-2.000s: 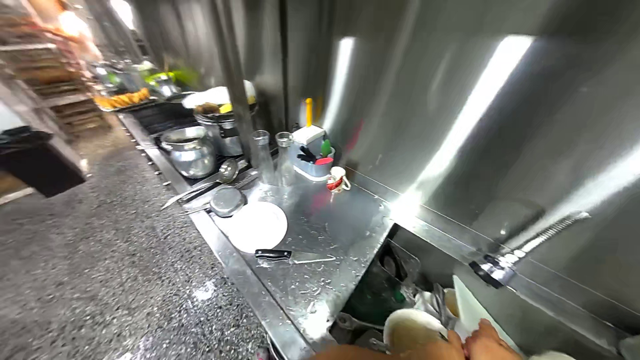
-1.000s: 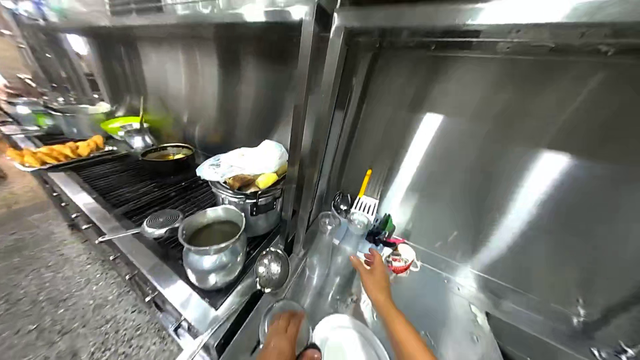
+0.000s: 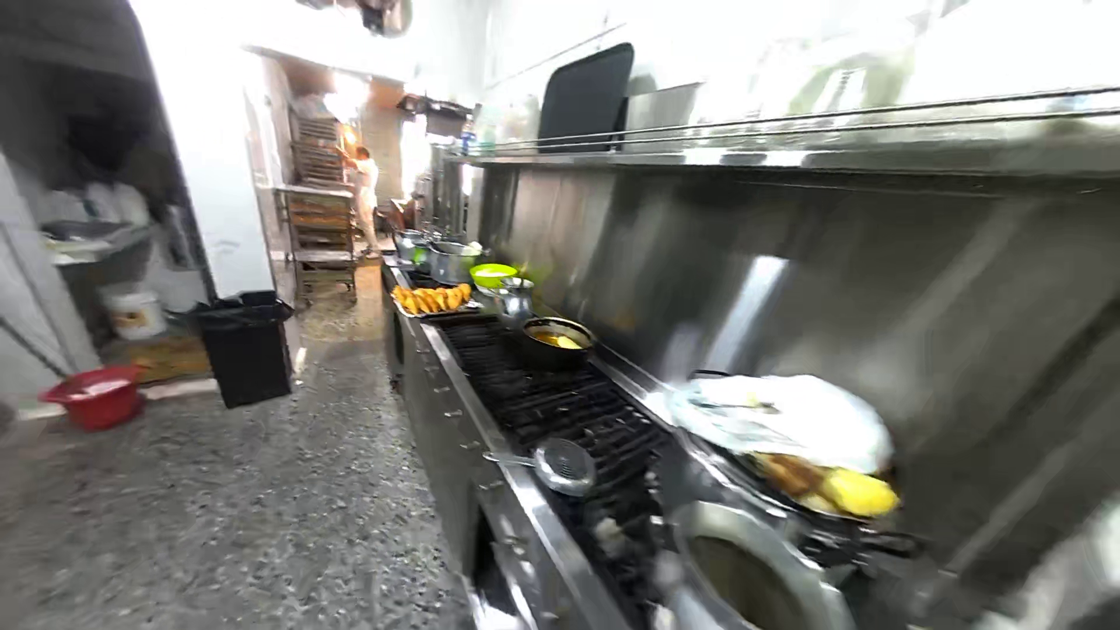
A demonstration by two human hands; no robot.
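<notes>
Neither my left hand nor my right hand shows in the head view. Nearest to me, at the bottom right, is a metal pot (image 3: pixel 752 577) with its mouth showing, blurred. Behind it a large pot (image 3: pixel 787 507) holds food with a yellow piece (image 3: pixel 857 493), partly covered by a whitish plastic sheet (image 3: pixel 787 416). A small round metal strainer (image 3: pixel 564 465) with a handle lies at the front edge of the black stove grate (image 3: pixel 516 385). Farther along, a dark pan (image 3: pixel 557 343) holds yellowish liquid and a pale piece.
Beyond the pan stand a metal jug (image 3: pixel 516 302), a lime-green bowl (image 3: pixel 493 273), a tray of golden fried pieces (image 3: pixel 433 300) and a pot (image 3: pixel 451 262). On the left are a black bin (image 3: pixel 245 350) and a red basin (image 3: pixel 96 398). A person (image 3: pixel 365 197) stands far back by racks (image 3: pixel 322 219).
The view has swung left along the stove. My hands, over the steel counter by the glasses and white plate one second ago, are out of view.
</notes>
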